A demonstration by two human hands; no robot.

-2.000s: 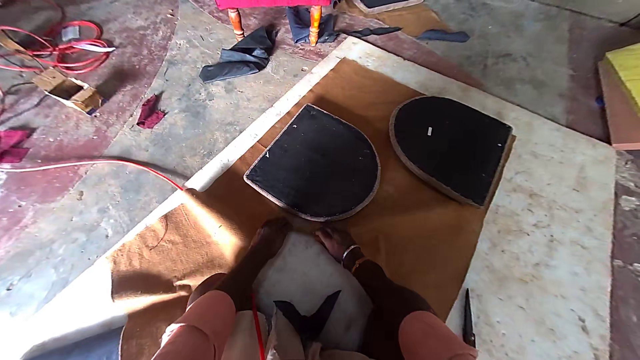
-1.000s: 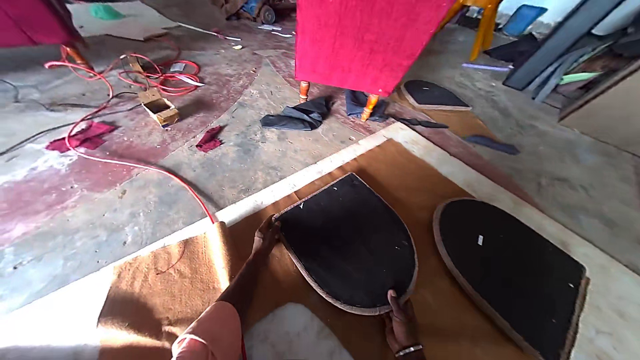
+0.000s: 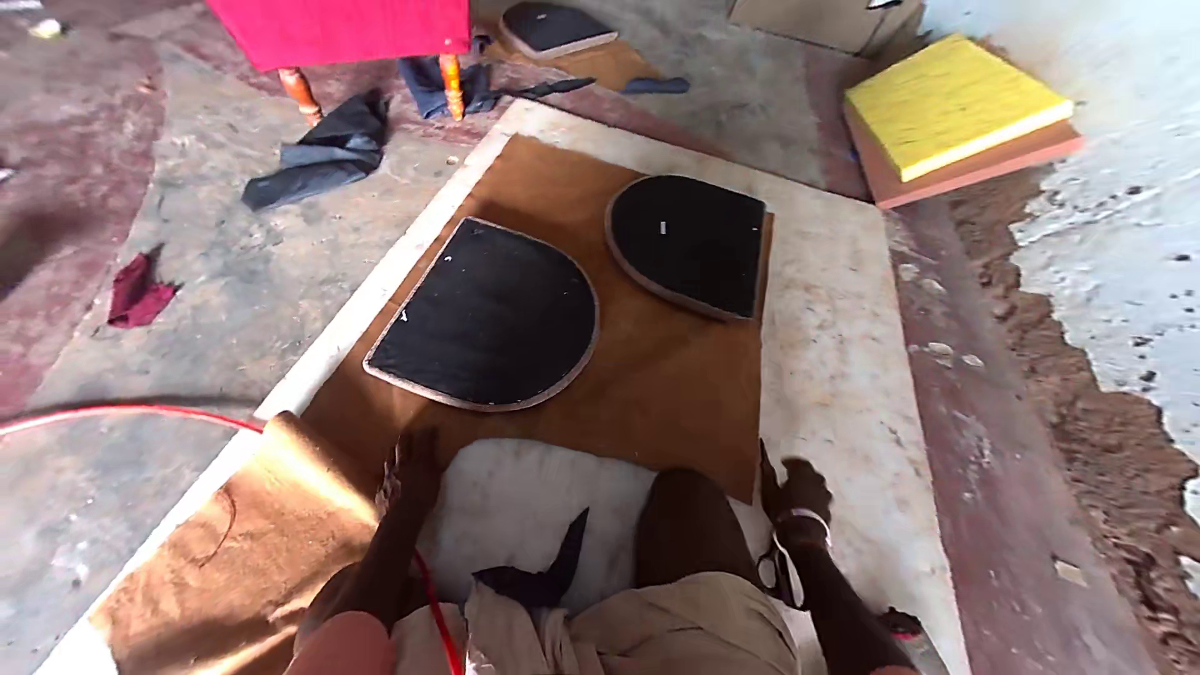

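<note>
Brown fabric (image 3: 670, 398) lies on a pale board (image 3: 844, 375). On it rest two flat, D-shaped padded panels with black faces, a left one (image 3: 487, 319) and a right one (image 3: 694, 246). My left hand (image 3: 412, 469) is at the fabric just below the left panel, its fingers apart and no object visible in them. My right hand (image 3: 797, 487) is over the board beside the fabric's right edge. Scissors (image 3: 780, 577) show their handles by that wrist; whether the hand grips them is not clear. A dark scrap (image 3: 539, 577) lies between my legs.
A red hose (image 3: 141, 410) reaches the fabric's folded left part (image 3: 253, 534). Yellow foam (image 3: 956, 108) sits on a pinkish slab (image 3: 984, 173) by the wall. Beyond the board are a pink-covered piece of furniture (image 3: 347, 28), dark cloth (image 3: 328, 155) and another black panel (image 3: 553, 28).
Both hands have left the left panel, which they touched one second ago. My right hand has moved right, to the fabric's edge. The view has shifted markedly.
</note>
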